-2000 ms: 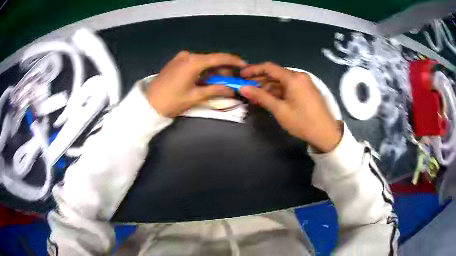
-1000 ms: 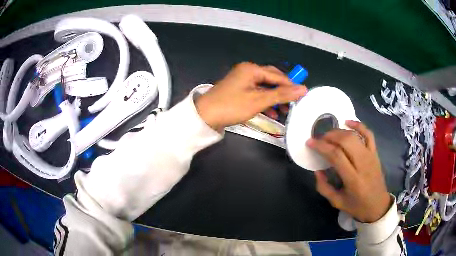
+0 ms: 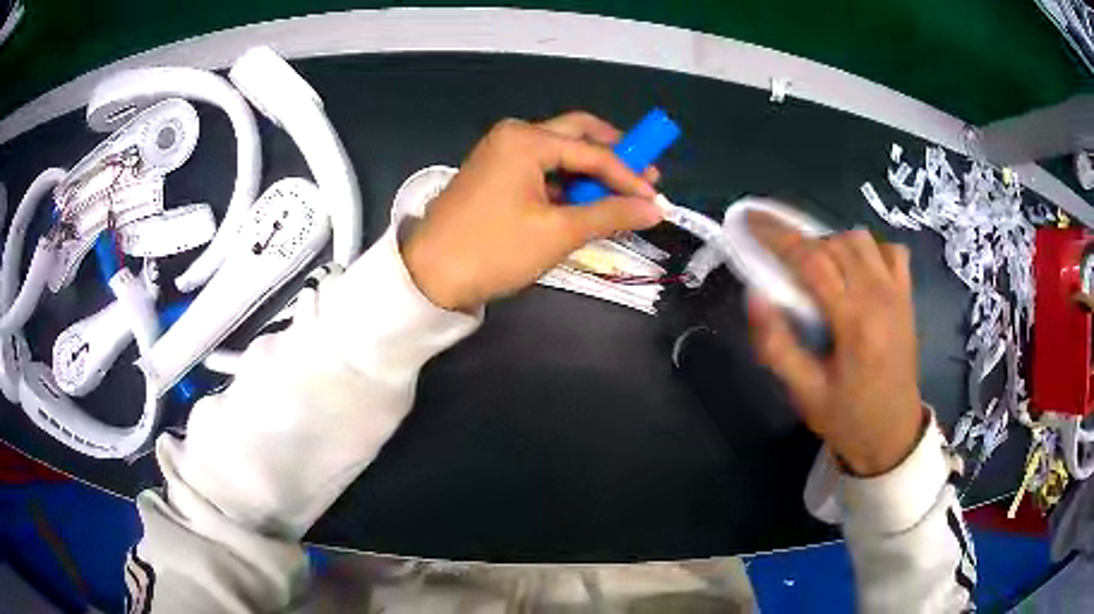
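My left hand (image 3: 528, 204) holds the blue battery cell (image 3: 648, 139), whose far end sticks out up and right past the fingers. Its thumb and forefinger pinch the end of a short white tape strip (image 3: 692, 221). The strip runs to the white tape roll (image 3: 768, 266), which is tilted and blurred. My right hand (image 3: 846, 348) grips the roll. Under and beside my left hand lies an open white housing shell (image 3: 606, 286) with thin red and pale wires; its round end (image 3: 422, 190) shows behind the left wrist. Part of the shell is hidden.
Tangled white neck fans (image 3: 246, 276) with blue cells lie at the left on the black mat. A heap of white liner strips (image 3: 990, 288) lies at the right, beside a red block (image 3: 1062, 324). A pale rail (image 3: 540, 34) and green belt run along the back.
The battery cell was held in both hands; now only the left hand holds it. The right hand has picked up the tape roll, which has turned edge-on, and a strip now spans between the hands.
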